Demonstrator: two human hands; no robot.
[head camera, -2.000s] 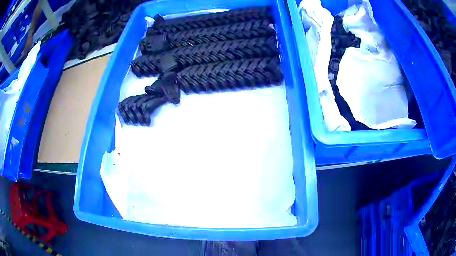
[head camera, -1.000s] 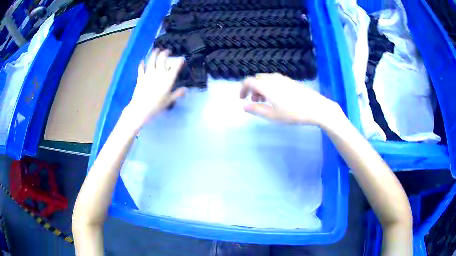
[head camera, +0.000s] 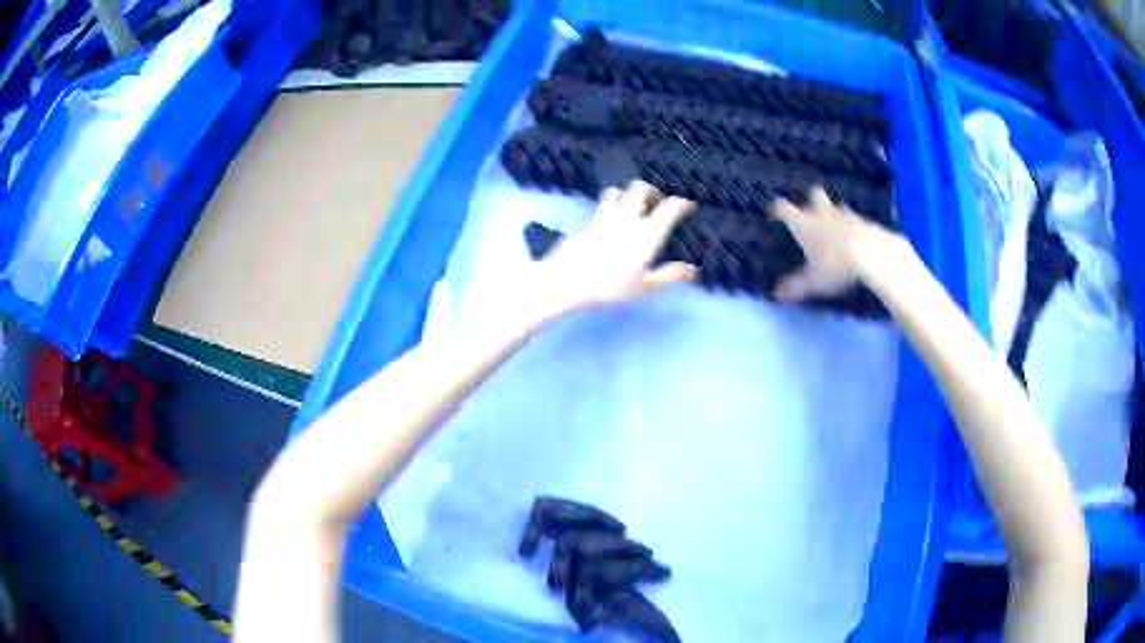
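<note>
Nested rows of black moulded parts (head camera: 753, 119) lie on the white liner (head camera: 703, 415) in the far part of the blue tote (head camera: 389, 258). My left hand (head camera: 622, 251) and my right hand (head camera: 835, 245) are at the nearest row (head camera: 728, 251), with a stretch of it between them. On each hand the fingers reach over the row and the thumb is on its near side. Fingertips are slightly blurred. A loose black part (head camera: 542, 239) shows left of my left hand. A short nested group of black parts (head camera: 596, 565) lies near the tote's front edge.
A neighbouring blue tote at right holds crumpled white liner (head camera: 1080, 377) over black parts. At left are a tan board (head camera: 314, 201), another blue tote (head camera: 119, 214) with white liner, and a red stool (head camera: 107, 427) on the floor beside yellow-black tape (head camera: 151, 565).
The view has shifted left. The short group of parts now lies at the tote's near side. My hands have come to the nearest row, my right hand having moved from the bare liner onto it.
</note>
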